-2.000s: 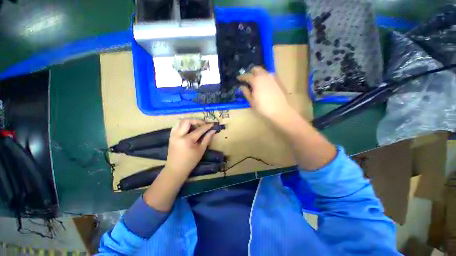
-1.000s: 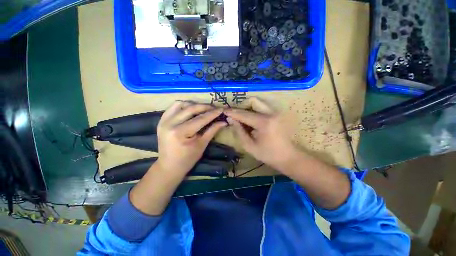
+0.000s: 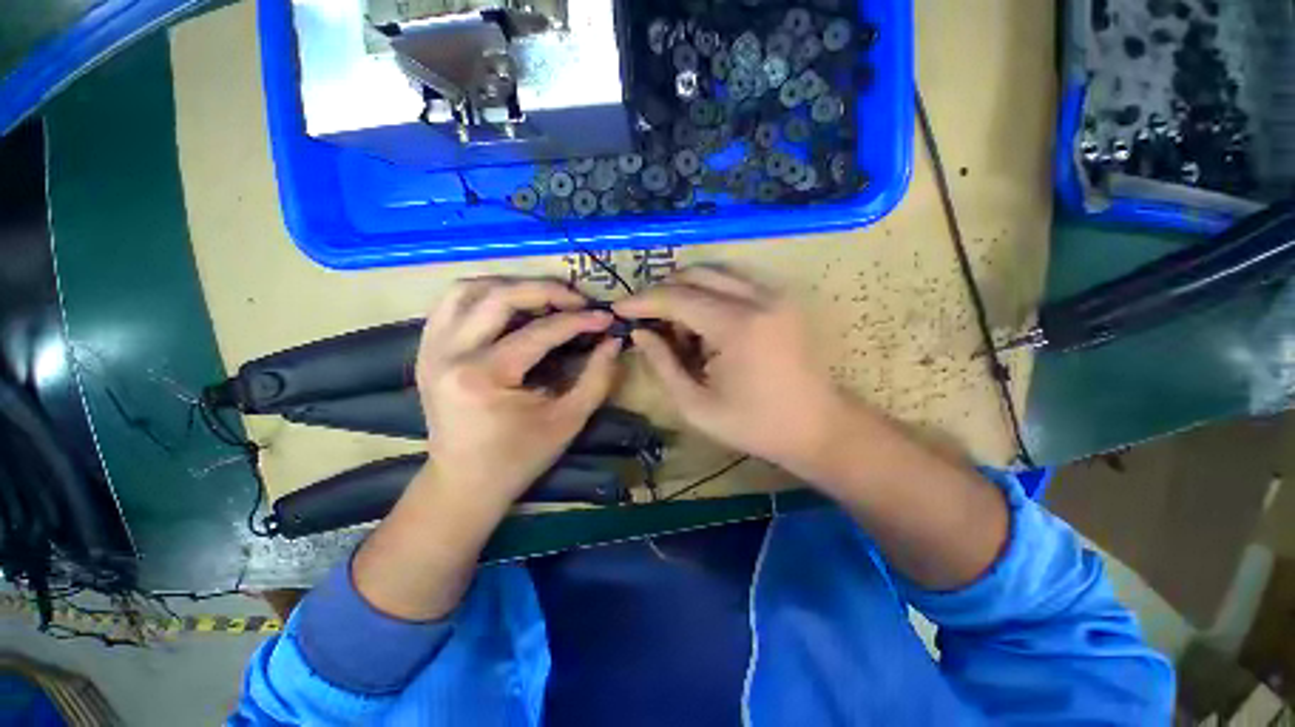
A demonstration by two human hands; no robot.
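Note:
My left hand [image 3: 504, 384] grips the right end of the uppermost black padded headband [image 3: 334, 367]. Its fingertips pinch the small dark end bracket [image 3: 621, 327]. My right hand [image 3: 731, 362] meets it there, thumb and finger closed on the same bracket end; any small part between the fingertips is too hidden to tell. A thin dark wire rises from the fingertips toward the blue tray. More headbands [image 3: 355, 493] lie below, side by side, partly under my left hand and forearm, with thin wires at their ends.
A blue plastic tray [image 3: 568, 239] holds a white-silver screw feeder [image 3: 341, 85] and small round black parts [image 3: 767, 114]. A grey-lined parts tray [image 3: 1108, 199] stands at upper right. A dark cord [image 3: 954, 234] crosses the cardboard work board [image 3: 909, 305]. Waiting headbands [image 3: 57, 497] lie far left.
My right hand has come from the blue tray down to the bracket end beside my left hand and stays there. The view has shifted and come closer to the board.

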